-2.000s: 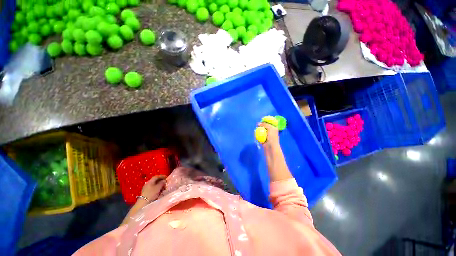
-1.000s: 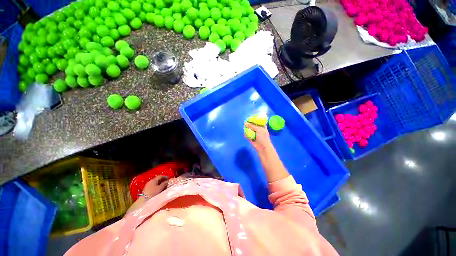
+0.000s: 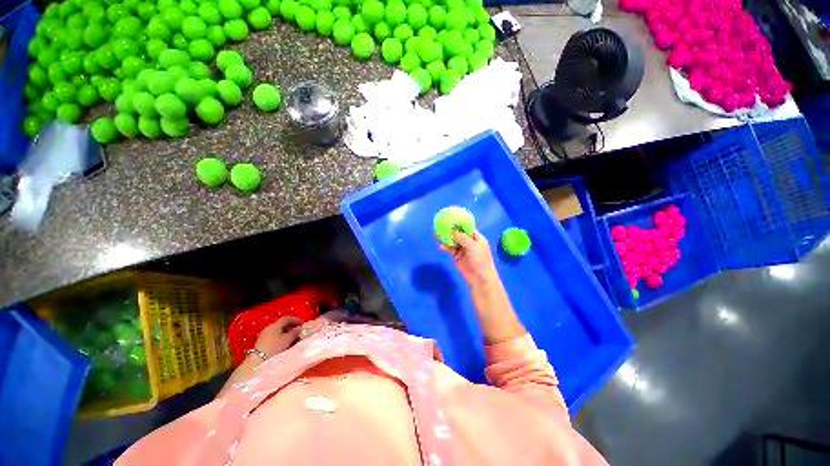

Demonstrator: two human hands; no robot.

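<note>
My right hand (image 3: 471, 253) holds a bright yellow-green spiky ball (image 3: 453, 226) above the blue plastic tray (image 3: 555, 339). The fingers grip the ball from its near side. A second spiky ball (image 3: 516, 241) lies in the tray, to the right of my hand and apart from it. My left hand (image 3: 278, 335) is low by my body, over the red container (image 3: 259, 319). Its fingers are partly hidden by my clothing, and whether it grips anything cannot be told.
On the speckled tabletop (image 3: 164, 218) are heaped green balls (image 3: 168, 105), two loose balls, a metal can (image 3: 312, 111), white rags (image 3: 400, 118) and a black fan (image 3: 592, 77). A yellow crate (image 3: 187, 337) stands below left. Pink balls (image 3: 650, 246) lie in a blue crate at right.
The ball in my right hand now shows as one round ball, where two yellow-green parts showed around the fingers before. My left hand stays low by the red container.
</note>
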